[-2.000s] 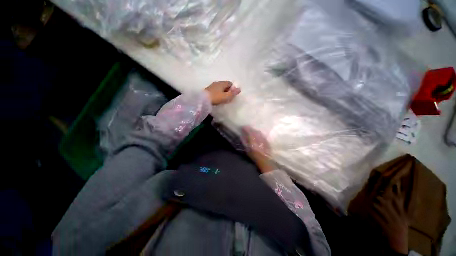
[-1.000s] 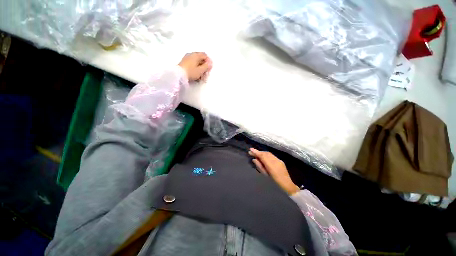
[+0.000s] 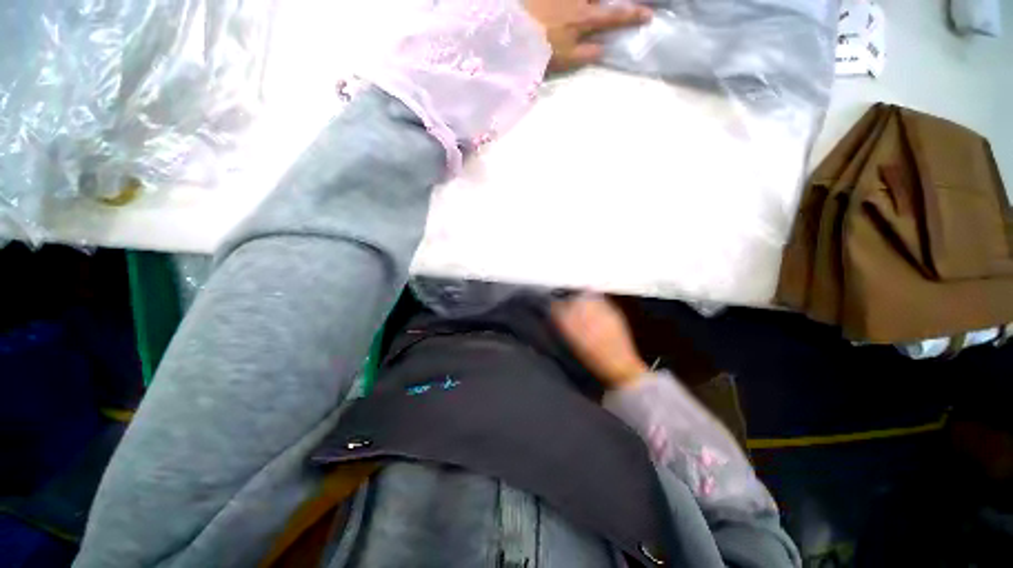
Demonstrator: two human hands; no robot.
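Note:
A clear plastic bag [image 3: 766, 94] with a pale grey wrapped piece [image 3: 694, 39] in or under it lies at the top of the view, cut off by the edge. Its lower part looks flat over the white surface. My left hand [image 3: 578, 33] lies on the grey piece's left end, fingers stretched out. My right hand [image 3: 600, 333] is blurred, below the table's near edge, beside clear plastic [image 3: 467, 294] hanging there. Whether it grips the plastic cannot be told.
A brown bag [image 3: 889, 239] lies at the table's right edge, white padding under it. Printed labels [image 3: 859, 39] lie at the upper right. A heap of clear plastic bags [image 3: 122, 100] covers the table's left. Part of a green crate [image 3: 156, 311] shows below the table.
My left hand has moved from the table's near side up and right onto the grey piece. My right hand stays near the table edge. The view has shifted; the red dispenser has left it.

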